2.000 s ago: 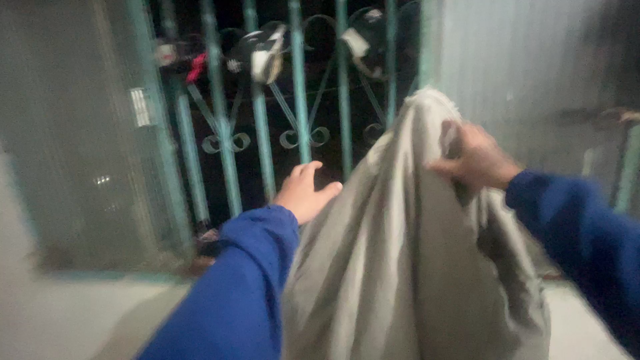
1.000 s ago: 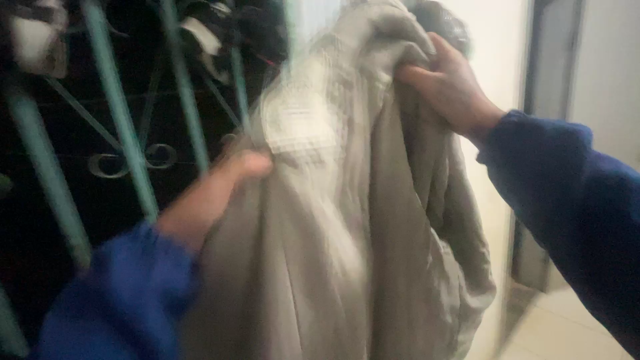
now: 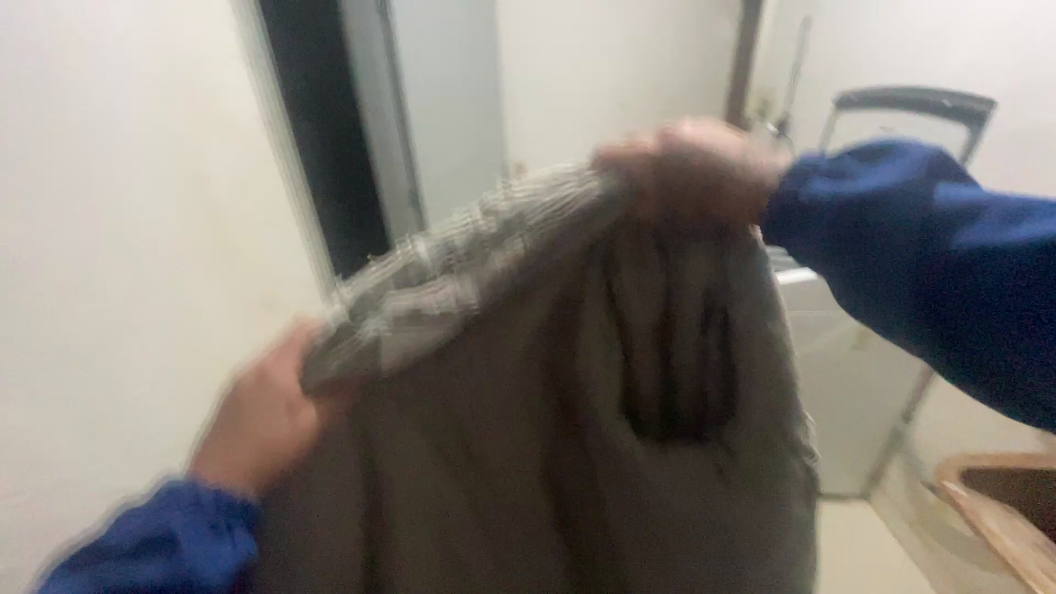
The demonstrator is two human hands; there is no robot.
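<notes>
A grey-brown cloth garment [image 3: 478, 462] hangs spread between my two hands, blurred by motion. My left hand [image 3: 268, 404] grips the left end of its gathered upper edge. Higher up, on the right, my right hand [image 3: 693, 173] is closed on the other end of that edge. A fold or opening with dark creases shows in the cloth below my right hand. The garment's lower part runs out of view at the bottom. Blue sleeves cover both my forearms.
A pale wall [image 3: 140, 181] stands at the left beside a dark narrow opening [image 3: 322, 124]. Behind my right arm is a grey handle on a metal frame [image 3: 916, 101]. A brown wooden-looking edge [image 3: 990, 511] shows at the lower right, above a pale floor [image 3: 866, 549].
The view has swung right, away from the green metal bars. My left hand, apart from the cloth's top two seconds ago, now holds the upper edge, which is stretched between both hands.
</notes>
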